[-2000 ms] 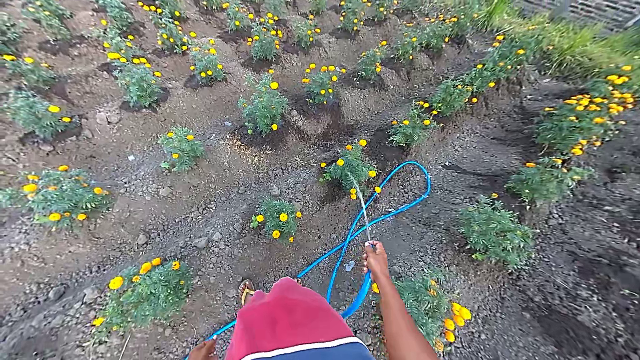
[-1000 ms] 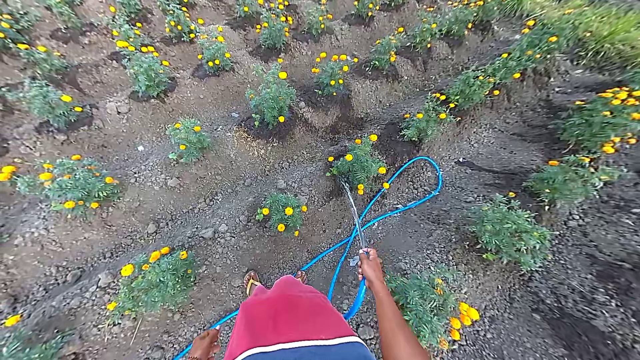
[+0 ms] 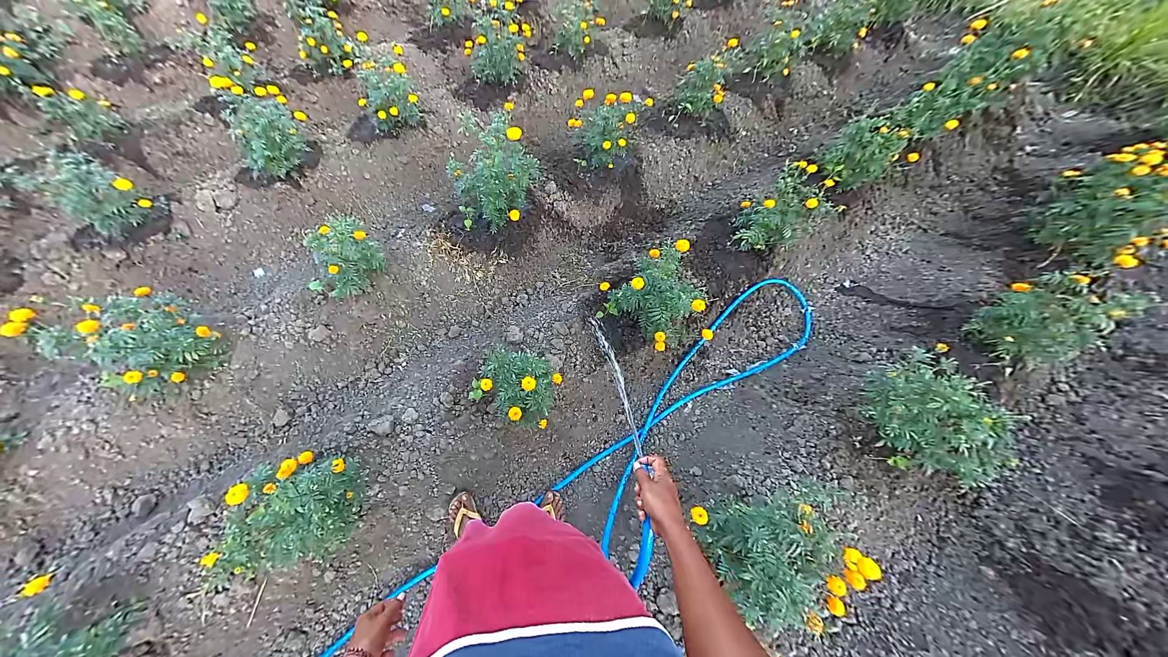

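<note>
My right hand (image 3: 659, 493) is closed around the end of a blue garden hose (image 3: 701, 391), below the middle of the view. A stream of water (image 3: 616, 370) runs from it up and left, coming down at the left side of a marigold plant (image 3: 659, 297) with yellow blooms. The hose crosses itself and makes a loop to the right of that plant. At the bottom edge my left hand (image 3: 376, 628) hangs low beside the hose where it passes; whether it touches the hose I cannot tell. A smaller marigold plant (image 3: 520, 385) grows between my feet and the watered one.
Marigold plants stand in rows on bare soil, one at lower left (image 3: 290, 516) and another at lower right (image 3: 776, 557), close to my right forearm. A leafy plant (image 3: 940, 420) is farther right. Stones lie in the furrow. Tall grass (image 3: 1118, 55) borders the upper right.
The water stream has swung left, from over the marigold plant to the soil at its left side. My left hand shows more than it did two seconds ago.
</note>
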